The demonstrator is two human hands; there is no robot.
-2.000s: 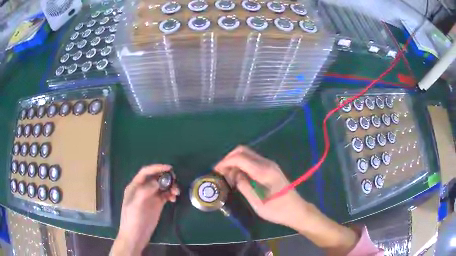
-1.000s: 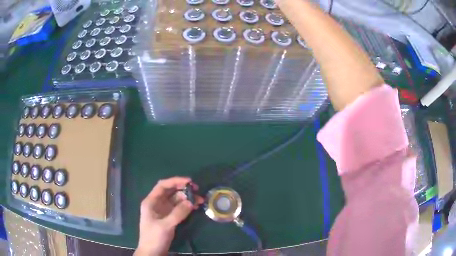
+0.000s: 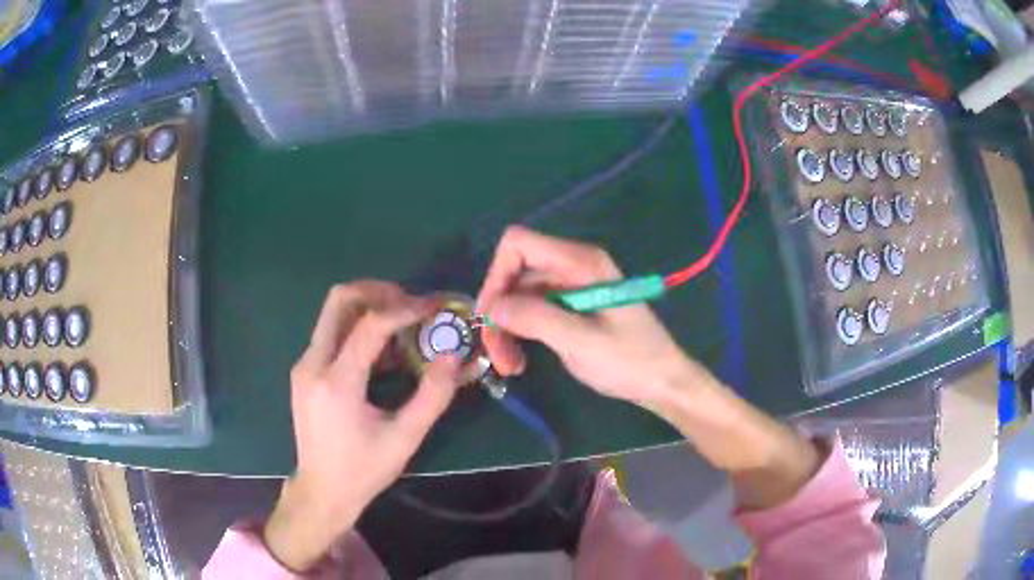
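Note:
A round speaker driver point(image 3: 445, 334) with a silver-white face sits on the brass-coloured test fixture point(image 3: 485, 369), which is mostly hidden under it and my fingers. My left hand point(image 3: 369, 380) grips the driver's rim between thumb and fingers. My right hand point(image 3: 584, 323) holds the green test probe point(image 3: 612, 295) like a pen, its tip at the driver's right edge. Whether the tip touches is too small to tell. A red lead point(image 3: 743, 170) runs from the probe to the upper right.
The left tray point(image 3: 191, 272) holds dark-rimmed discs on brown liner. The right tray point(image 3: 799, 306) holds whiter discs. A tall clear tray stack point(image 3: 454, 57) stands behind the fixture. A blue cable point(image 3: 533, 419) loops from the fixture over the front edge.
My right arm has come back from over the tray stack, and the right hand now holds the probe at the fixture. My left hand has brought a driver onto the fixture. The view has tilted downward.

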